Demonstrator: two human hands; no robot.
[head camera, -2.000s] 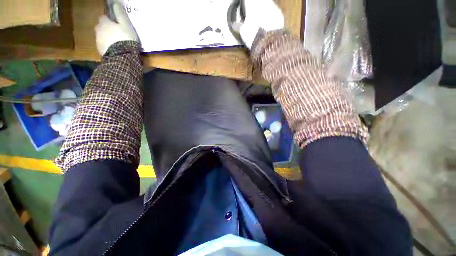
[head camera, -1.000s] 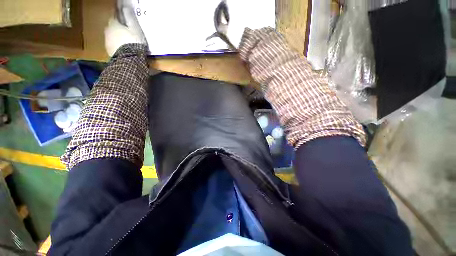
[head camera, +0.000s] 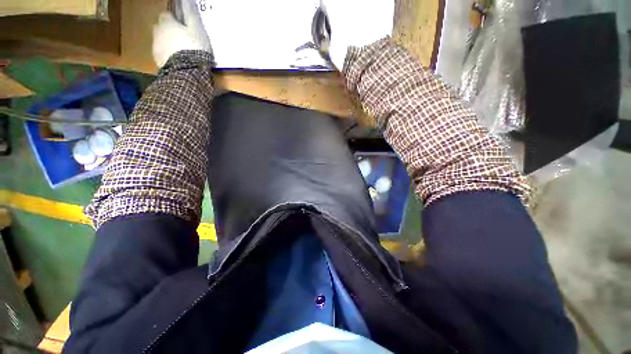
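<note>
A bright white metal panel lies on the wooden bench at the top of the view, its far part cut off by the frame edge. My left hand, in a white glove, is at the panel's left edge, with a dark thing between thumb and fingers. My right hand, gloved, washes out against the bright panel. A dark curved piece shows at its left side, on or just above the panel. The fingers of my right hand cannot be made out.
A cardboard carton is at the top left. Blue bins with pale rounds stand on the green floor, below the bench on both sides. Clear plastic film and a black sheet lie at the right. A black apron covers my lap.
My right hand and the dark curved piece moved left over the panel, then slightly back right. My left hand stays at the left edge. The view has shifted a little.
</note>
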